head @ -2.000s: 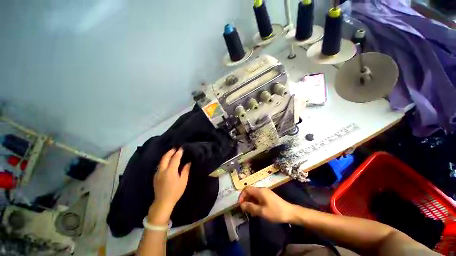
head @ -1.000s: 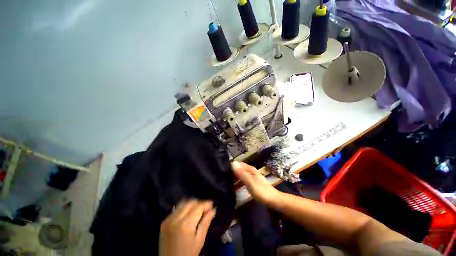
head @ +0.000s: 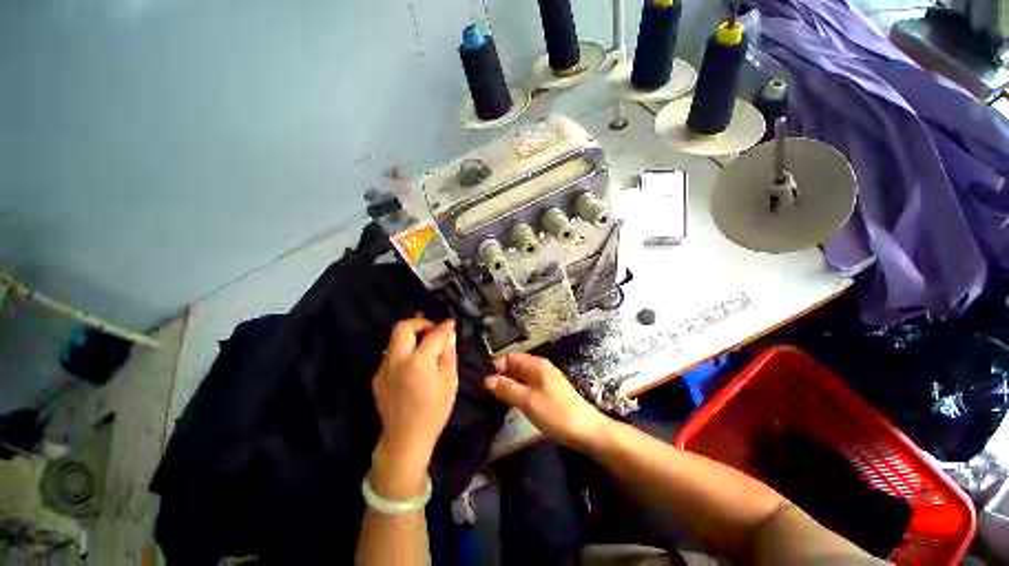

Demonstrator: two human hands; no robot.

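Black fabric (head: 299,409) lies in a large heap left of the overlock machine (head: 531,221) and hangs over the table's front edge. My left hand (head: 418,376), with a pale bangle at the wrist, grips the fabric with bent fingers just in front of the presser foot area (head: 465,304). My right hand (head: 542,398) pinches the fabric's right edge between thumb and fingertips at the machine's front corner. The needle itself cannot be made out.
A smartphone (head: 664,207) lies right of the machine. Black thread cones (head: 719,83) and a round disc (head: 783,197) stand behind. A red basket (head: 719,404) holding black pieces is at lower right. Lint (head: 597,370) hangs at the table edge. Purple fabric (head: 885,144) is at upper right.
My left hand has moved up from the front of the heap to near the presser foot and closed on the fabric. My right hand has bent its fingers onto the fabric's edge. The view has shifted slightly.
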